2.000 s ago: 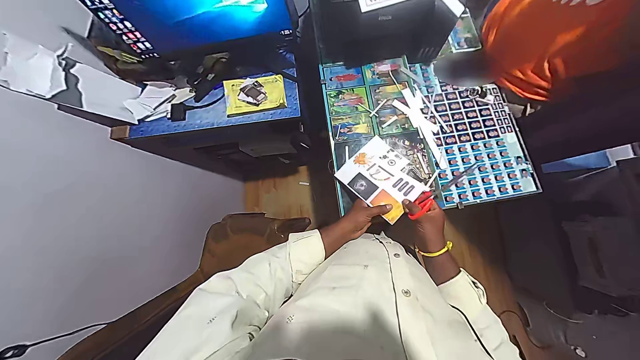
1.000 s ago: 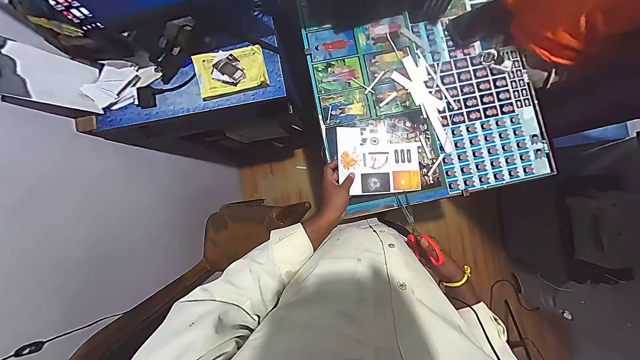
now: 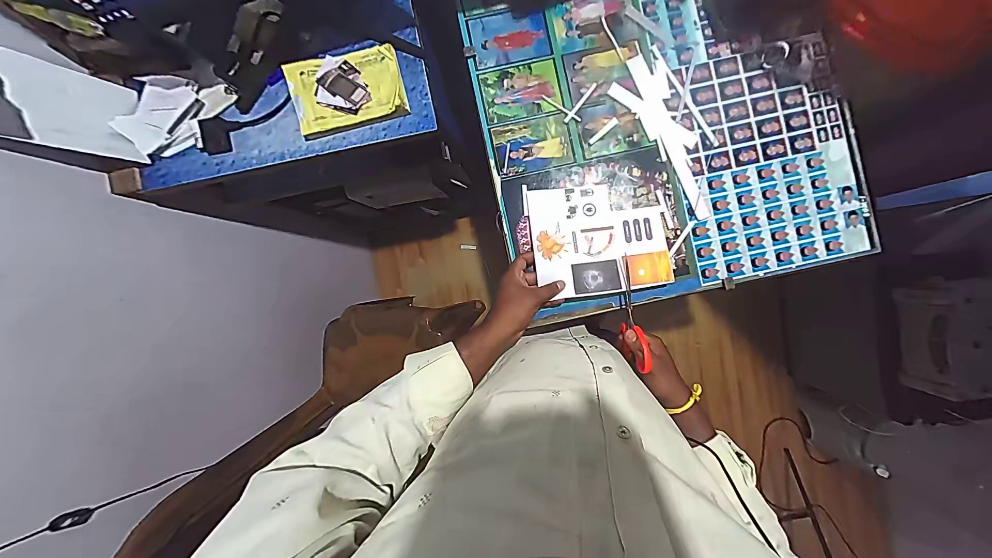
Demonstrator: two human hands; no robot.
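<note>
My left hand (image 3: pixel 528 291) grips the lower left corner of a white printed sheet (image 3: pixel 554 205), thumb on top. The sheet bears small pictures, among them a dark square and an orange one, and its upper right part has a notch cut out. It lies at the near edge of a table covered with photographs. My right hand (image 3: pixel 655 368), with a yellow band at the wrist, holds red-handled scissors (image 3: pixel 637 347). Their blades point away from me and reach the sheet's lower edge between the dark and orange pictures.
White paper strips (image 3: pixel 659 108) lie scattered over the photo-covered table (image 3: pixel 783 273). At the left, a blue-topped desk (image 3: pixel 256 151) holds a yellow packet (image 3: pixel 310 105) with small cards on it, and loose papers (image 3: pixel 159 112). Part of a person in orange (image 3: pixel 914 31) is at the upper right.
The sheet, tilted in both hands two seconds ago, now lies squarer to the table edge with only my left hand on it. Since one second ago, the scissors have come up to its lower edge.
</note>
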